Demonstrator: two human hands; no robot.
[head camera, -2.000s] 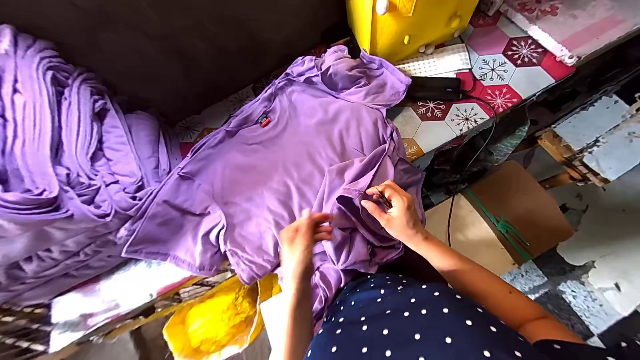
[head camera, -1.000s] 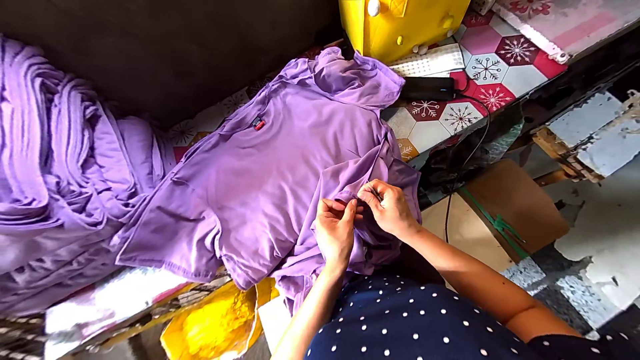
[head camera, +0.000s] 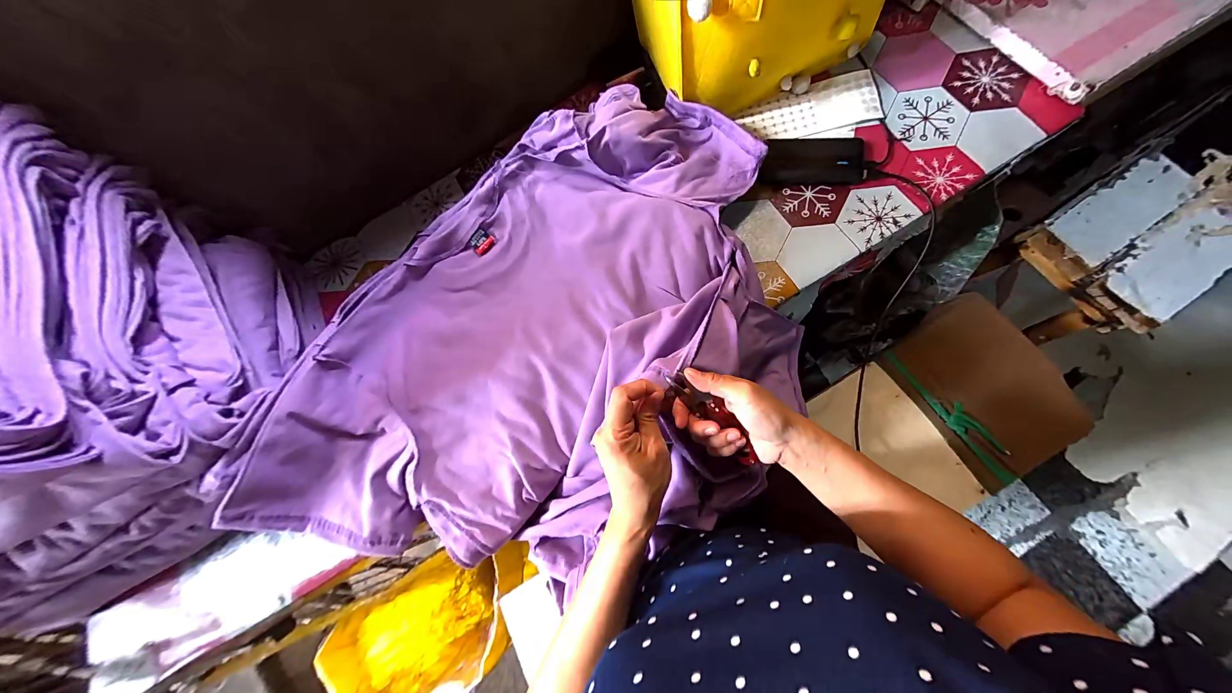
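A purple knit garment (head camera: 520, 308) lies spread over the table, with a small label at its neckline. My right hand (head camera: 736, 419) is closed around a small red-handled cutting tool, probably thread snips (head camera: 710, 409), whose metal tip points up and left at the cloth. Close beside that tip, my left hand (head camera: 635, 438) pinches a bit of the garment's edge between thumb and fingers. My fingers partly hide the cloth there and the tool's blades.
Piled purple garments (head camera: 125, 327) are at the left. Behind stand a yellow container (head camera: 760, 48) and a black device (head camera: 813, 161) with a cable, on a snowflake-patterned table cover (head camera: 876, 217). Below are a yellow bag (head camera: 414, 626) and a cardboard box (head camera: 991, 385) with green string.
My left hand first moved right to meet my right hand at the cloth. Both hands have since come slightly apart, and the red-handled tool now shows in my right hand.
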